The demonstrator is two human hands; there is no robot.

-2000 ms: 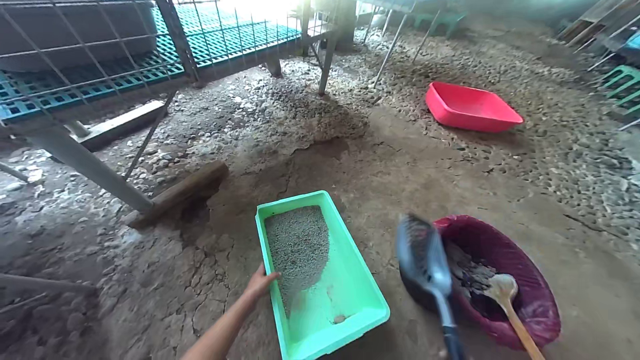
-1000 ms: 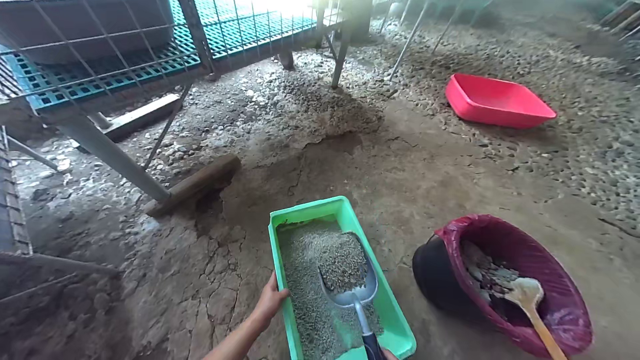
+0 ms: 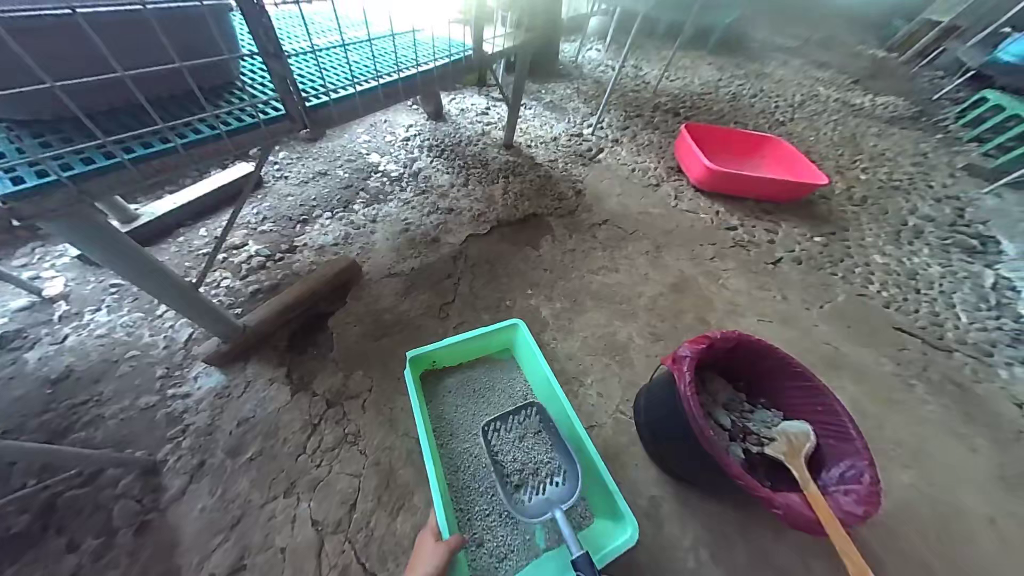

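My left hand [image 3: 434,552] grips the left rim of a green plastic litter tray [image 3: 560,384], thumb over the edge. Grey granular litter [image 3: 472,448] lies in the tray. Over it is a slotted metal litter scoop [image 3: 534,506] with some litter on its blade; its dark handle runs off the bottom edge, and my right hand is out of the frame. To the right stands a black bucket [image 3: 672,432] lined with a dark red plastic bag [image 3: 832,408], holding grey clumps [image 3: 732,412] and a wooden spoon [image 3: 828,512] that leans out over the rim.
A red plastic tray [image 3: 748,164] sits on the pebbled floor at upper right. A raised wire cage [image 3: 276,64] with a teal slatted floor stands at upper left, its leg [image 3: 144,264] by a wooden block [image 3: 296,308]. A green plastic stool [image 3: 992,120] is at far right.
The scoop has moved from beside the bucket to over the green tray. It was heaped with litter one second ago; now less lies on it and its slots show.
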